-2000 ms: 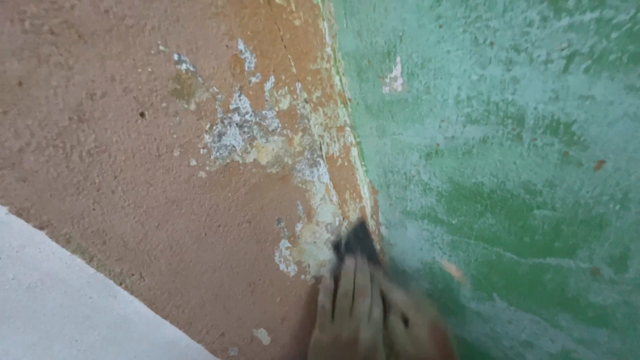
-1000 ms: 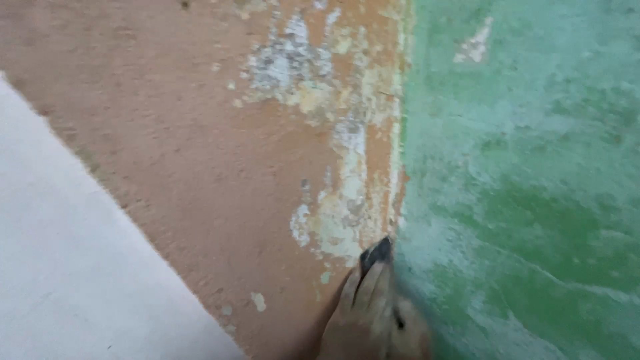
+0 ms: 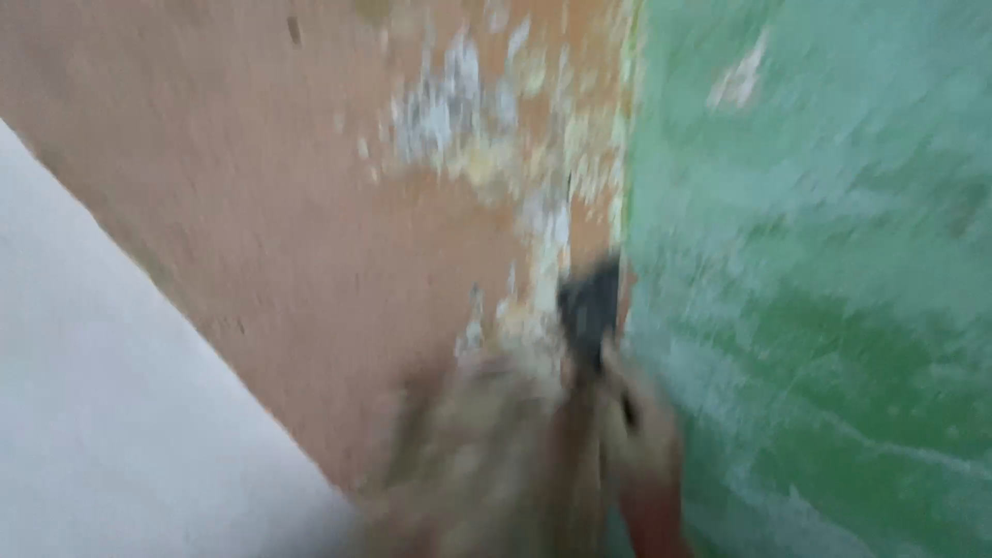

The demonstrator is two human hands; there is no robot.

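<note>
A scraper with a dark metal blade (image 3: 593,310) lies against the peeling strip of brown wall, just left of the corner with the green wall. My right hand (image 3: 639,426), at the lower centre, is closed around the scraper's lower part; the handle is mostly hidden. To its left, my left hand (image 3: 480,449) is a strong blur in front of the brown wall, below the pale patches. Whether it touches the scraper or the wall cannot be made out. Flaking white and yellowish paint (image 3: 488,163) shows above both hands.
The brown wall (image 3: 256,232) fills the left and middle, bordered at the lower left by a white surface (image 3: 101,387) along a slanting edge. On the right stands the green wall (image 3: 837,271), its paint patchy and scuffed, with a small pale chip (image 3: 740,77) near the top.
My left hand, whose fingers lay on the blade earlier, has moved left and off it. More of the blade now shows, higher along the corner than one second ago.
</note>
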